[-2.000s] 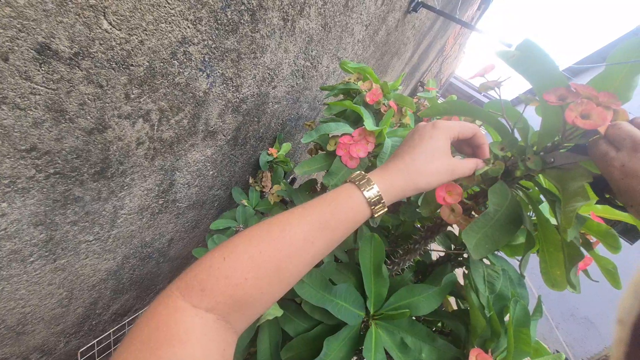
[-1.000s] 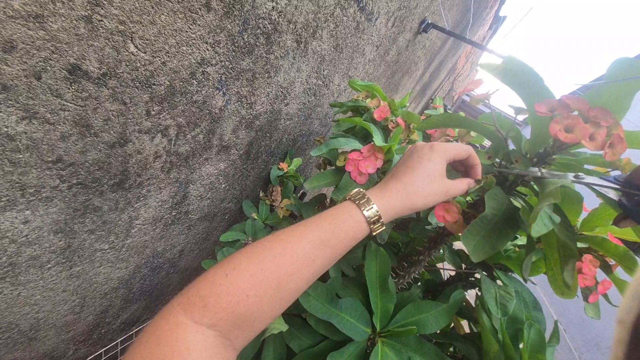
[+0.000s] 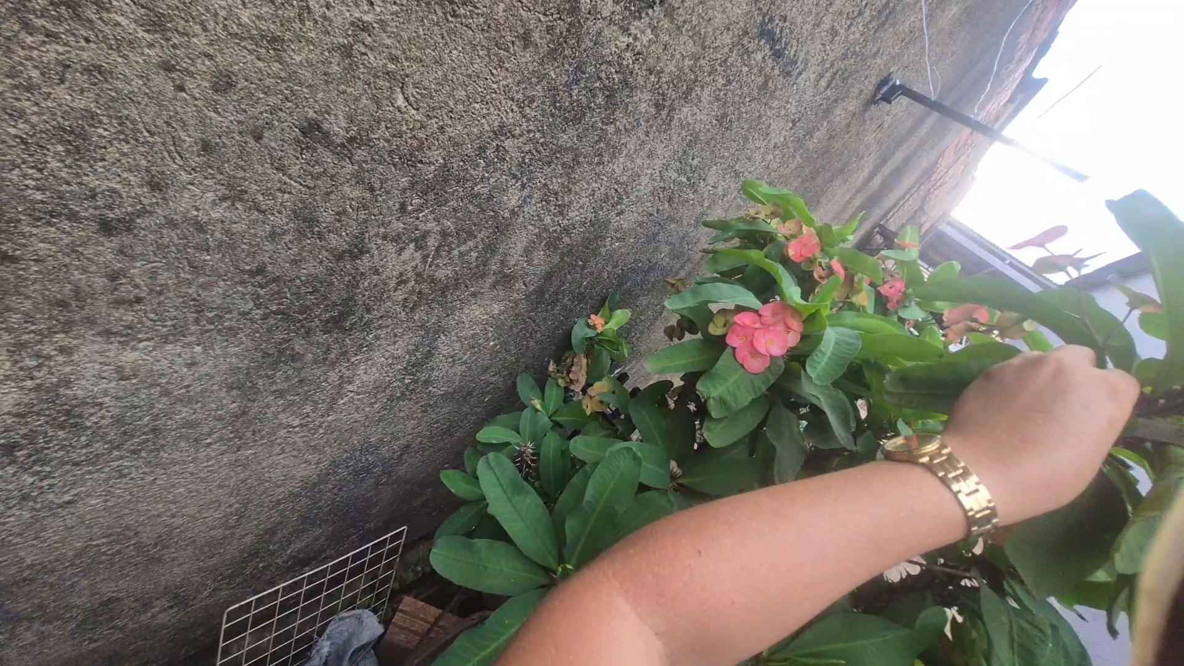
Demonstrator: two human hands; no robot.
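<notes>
My left hand (image 3: 1045, 430), with a gold-coloured metal wristwatch (image 3: 957, 476) on its wrist, is curled among the leaves at the upper right of a crown-of-thorns plant (image 3: 735, 379). Its fingertips are turned away from view, so any grip on a stem cannot be made out. A woody stem (image 3: 1161, 430) shows just right of the fist. Left of the hand, a cluster of pink flowers (image 3: 765, 335) stands among broad green leaves. My right hand is out of view.
A rough grey wall (image 3: 324, 231) rises along the left side, with a dark metal bracket (image 3: 953, 116) jutting from it. Low on the left are a white wire grid (image 3: 310, 592), grey crumpled material (image 3: 347, 638) and a brown block (image 3: 412, 624).
The view has swung left. My right hand, partly visible at the right edge two seconds ago, is out of frame. My left hand now shows as a fist, its thumb no longer visible.
</notes>
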